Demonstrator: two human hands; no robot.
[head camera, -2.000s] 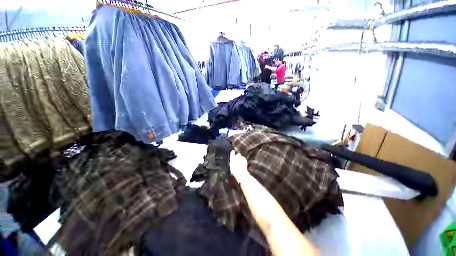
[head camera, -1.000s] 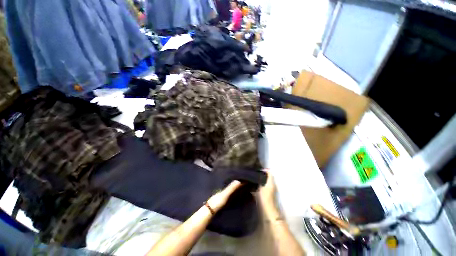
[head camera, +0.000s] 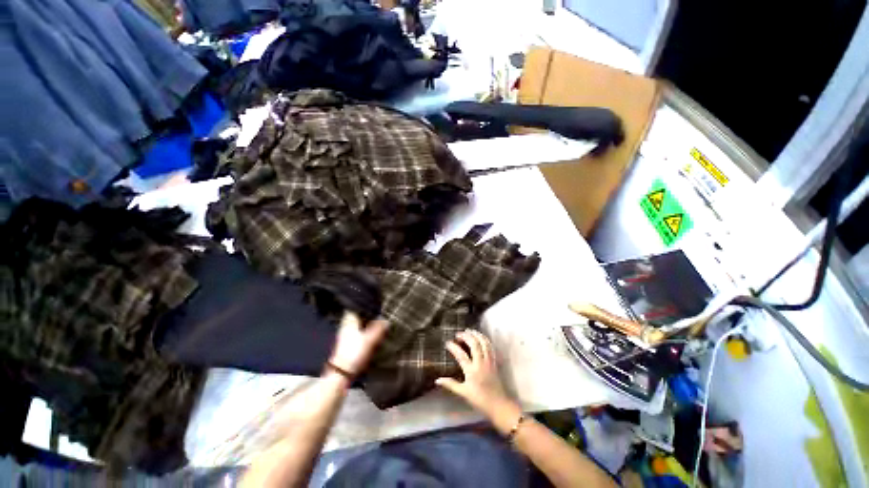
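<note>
A plaid garment piece (head camera: 429, 315), dark brown with pale check lines, lies over the right end of the dark padded board (head camera: 248, 319). My left hand (head camera: 357, 345) is at its left part, blurred, with the fingertips against a dark fold; its grip cannot be made out. My right hand (head camera: 474, 374) rests on its lower right edge with thumb and fingers apart. A large crumpled pile of plaid pieces (head camera: 333, 181) stands beyond my hands. The steam iron (head camera: 615, 353), with a pale wood-coloured handle, sits at the right table edge.
A second plaid pile (head camera: 86, 315) hangs at the left. A thin black padded arm (head camera: 562, 121) and a cardboard sheet (head camera: 572, 181) stand back right. A dark iron rest (head camera: 657, 286) and a hose (head camera: 724, 303) are right. Black garments (head camera: 343, 57) lie at the far end, blue garments (head camera: 86, 95) upper left.
A plaid piece now lies spread over the right end of the padded board, which was bare there. My hands have moved apart onto it. The view has shifted, bringing the iron wholly into sight.
</note>
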